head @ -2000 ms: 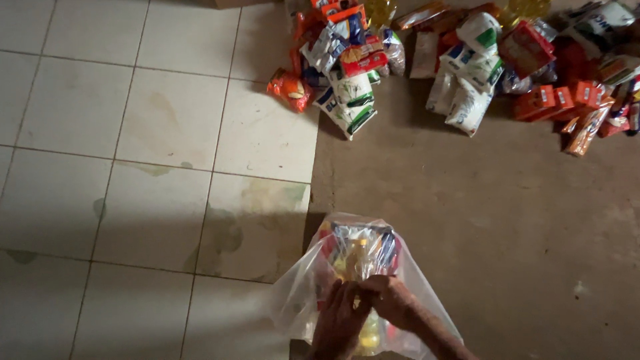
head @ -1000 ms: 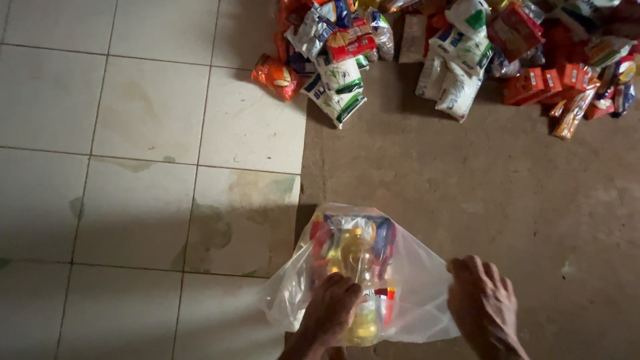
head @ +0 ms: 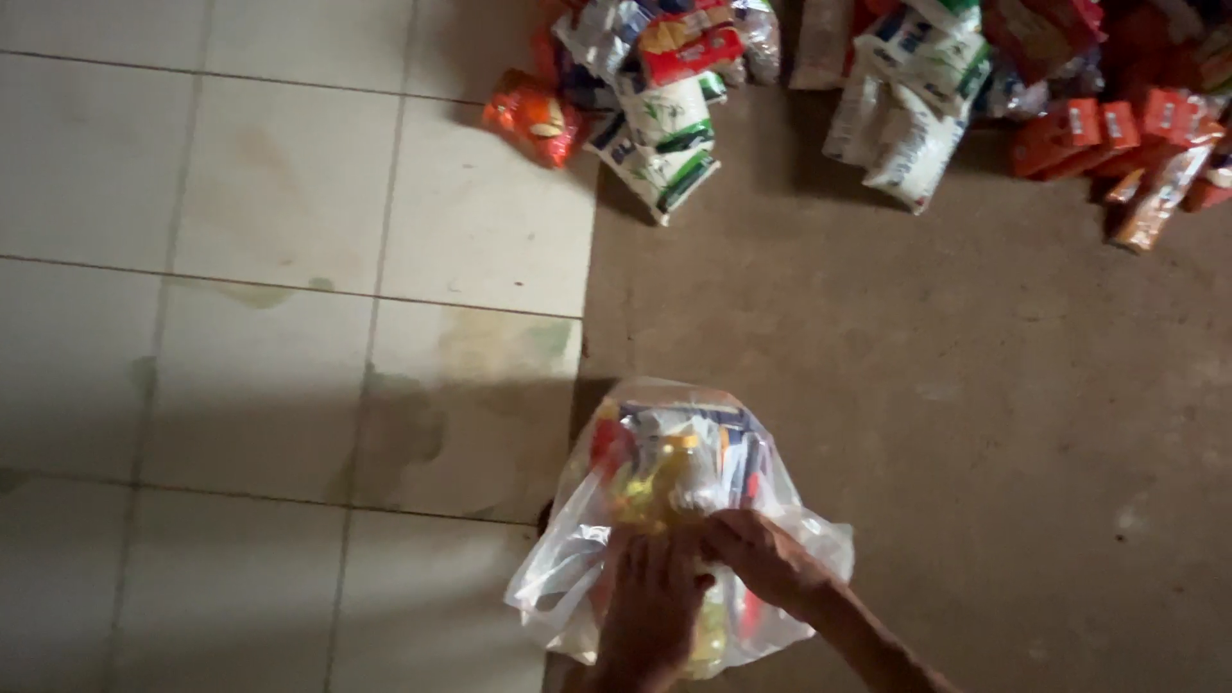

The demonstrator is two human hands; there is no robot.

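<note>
A clear plastic bag (head: 770,472) lies on the floor at the lower middle, filled with packets and a bottle of yellow oil (head: 664,481). Red, dark blue and white packaging shows through the film. Over the lower part of the bag rests my left hand (head: 654,597), its fingers pointing up the bag. My right hand (head: 765,558) comes in from the lower right, and its fingertips meet the bag close to my left hand. Blur and the fingers themselves hide whether either hand pinches the plastic.
Along the top lie piles of goods: white-and-green packets (head: 664,144), white packets (head: 914,144), an orange packet (head: 534,120), a red packet (head: 688,43) and small red boxes (head: 1059,140). Pale floor tiles (head: 269,375) on the left meet a brown floor (head: 924,385) on the right.
One second ago my right hand was out at the right, pulling the bag's side outward; now it is back at the middle beside my left hand, and that side of the bag has drawn in.
</note>
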